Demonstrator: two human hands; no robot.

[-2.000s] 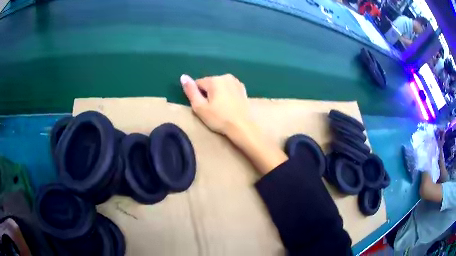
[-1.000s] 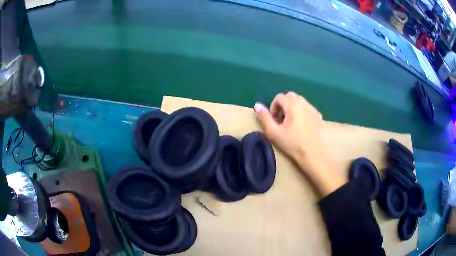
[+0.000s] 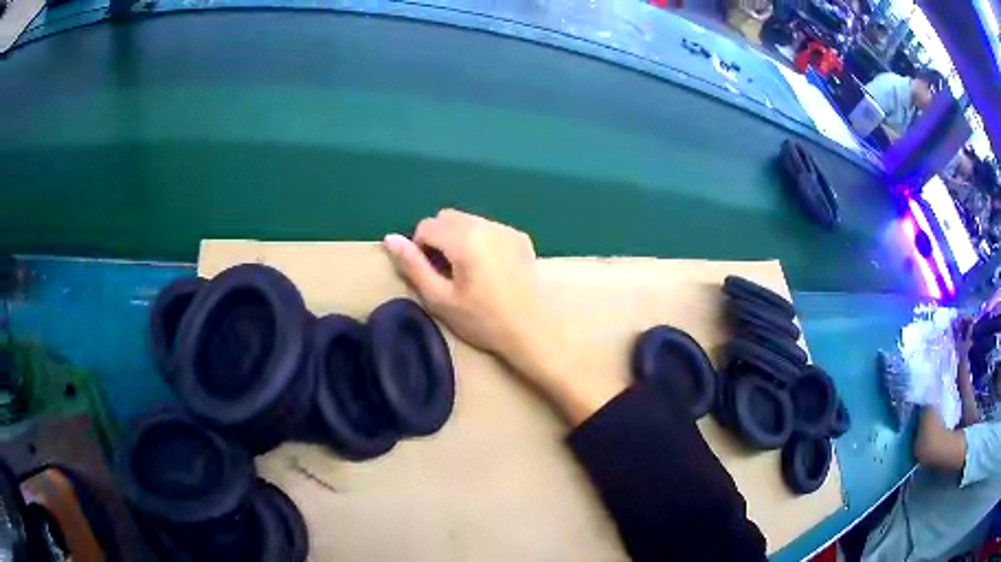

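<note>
My right hand (image 3: 467,274) rests at the far edge of the tan cardboard sheet (image 3: 494,472), fingers curled, thumb to the left, with nothing seen in it. Its black sleeve comes from the lower right. My left hand is not in view. Black oval ear cushions (image 3: 242,346) lie in a loose, overlapping pile on the left, left of my hand. A smaller group of black ear cushions (image 3: 760,406) lies on the right, several of them stacked on edge. My hand touches none of the cushions.
The green conveyor belt (image 3: 329,143) runs beyond the cardboard, with a black headphone-like item (image 3: 809,181) on it at right. Part of the press fixture (image 3: 66,510) shows at lower left. A person's arm (image 3: 938,439) and a clear plastic bag (image 3: 928,351) are at right.
The view swung left-to-right and back, so the press has mostly left the picture since one second ago. My right hand stays curled at the cardboard's far edge; the cushions look unmoved.
</note>
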